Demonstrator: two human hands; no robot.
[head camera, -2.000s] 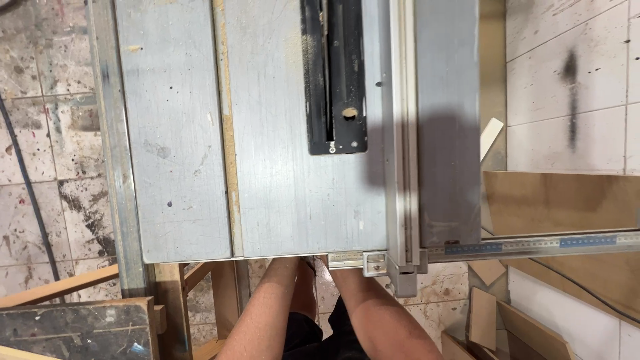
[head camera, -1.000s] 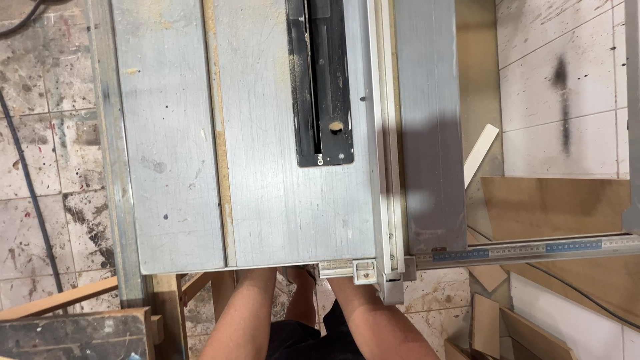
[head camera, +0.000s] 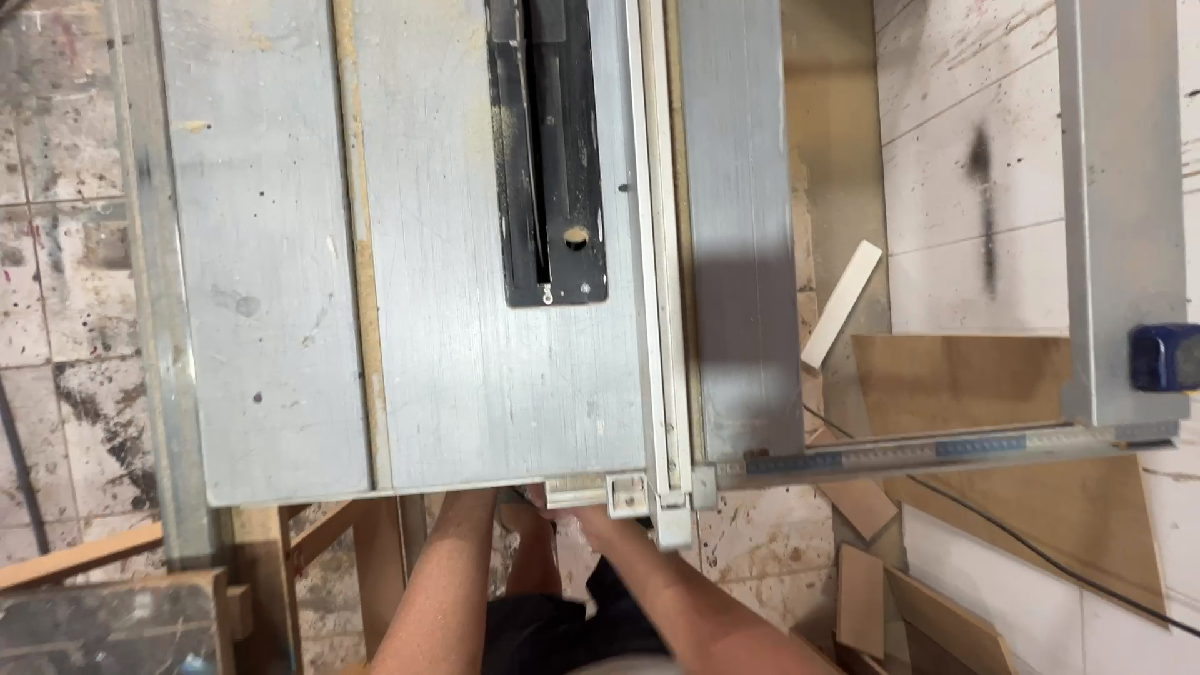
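Observation:
A grey metal table saw top (head camera: 506, 394) fills the middle of the head view, with a black throat plate (head camera: 574, 187) and its long slot. The metal rip fence (head camera: 661, 281) runs to the right of that plate, down to its clamp (head camera: 647, 497) at the front edge. Both of my forearms reach under this front edge. My left hand is hidden beneath the table. Only a blurred part of my right hand (head camera: 567, 511) shows below the edge, close to the left side of the fence clamp; its fingers are hidden, and so is anything they hold.
A front rail with a blue-and-white scale (head camera: 891, 455) extends right to a grey metal side beam (head camera: 1120, 216), where a blue tape measure (head camera: 1162, 358) sits. Wood offcuts (head camera: 844, 305), a brown board (head camera: 966, 384) and a cable (head camera: 1031, 553) lie below. Wooden framing (head camera: 258, 581) stands at lower left.
The right forearm has shifted toward the left and now slants inward under the front edge. The view has moved somewhat to the right, bringing in the side beam and the blue tape measure.

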